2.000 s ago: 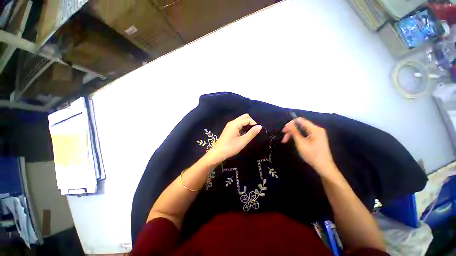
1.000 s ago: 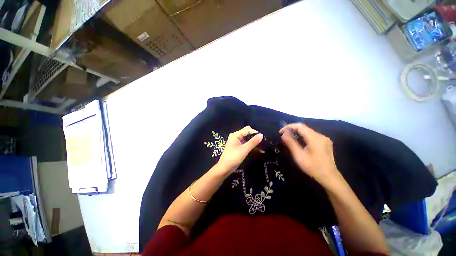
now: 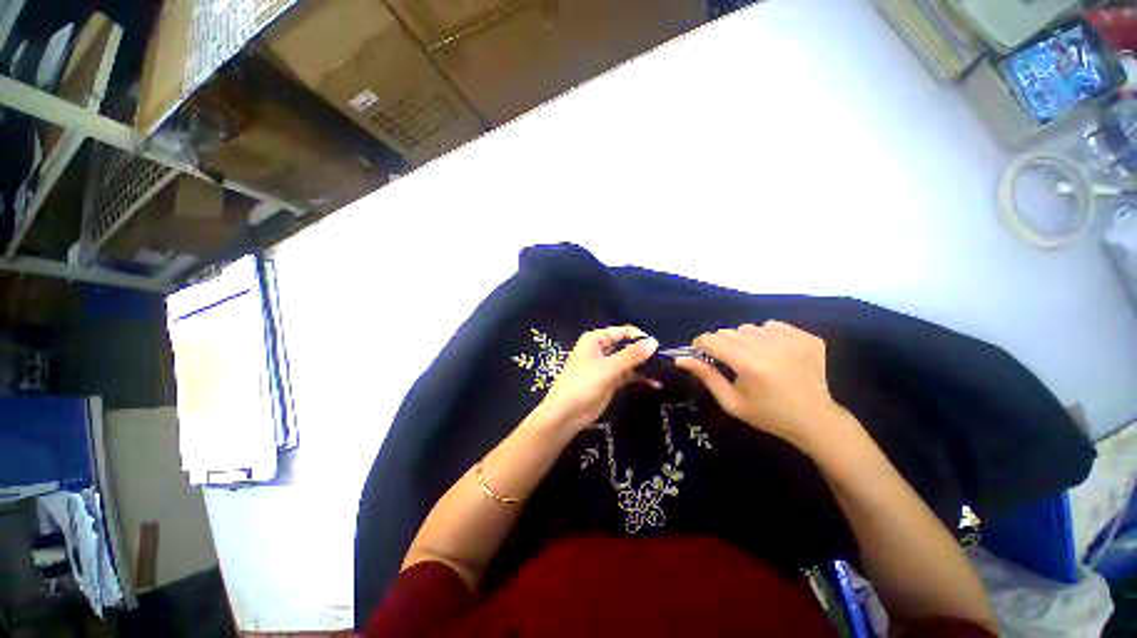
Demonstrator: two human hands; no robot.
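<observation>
The black garment (image 3: pixel 499 343) lies spread on the white table in front of me, its pale gold chest embroidery (image 3: pixel 642 505) towards my body. My left hand (image 3: pixel 609 371) is shut on the garment's collar area, pinching the dark cloth between thumb and fingers. My right hand (image 3: pixel 763 374) is shut on the small thread snips (image 3: pixel 680 354). Their silvery blades point left, close to my left fingertips. Most of the handle is hidden in my right hand. Any loose thread is too small to tell.
Clipboards with papers (image 3: pixel 227 374) lie at the table's left. A tape roll (image 3: pixel 1045 199) lies at the right, near a tray with blue contents (image 3: pixel 1060 75). Cardboard boxes (image 3: pixel 374 75) stand beyond the far edge. A blue crate (image 3: pixel 1041 542) with pale plastic wrapping (image 3: pixel 1060 604) is at lower right.
My right hand has turned, and the snips now point left at my left fingertips instead of upward. My left hand keeps its pinch. The view has shifted slightly.
</observation>
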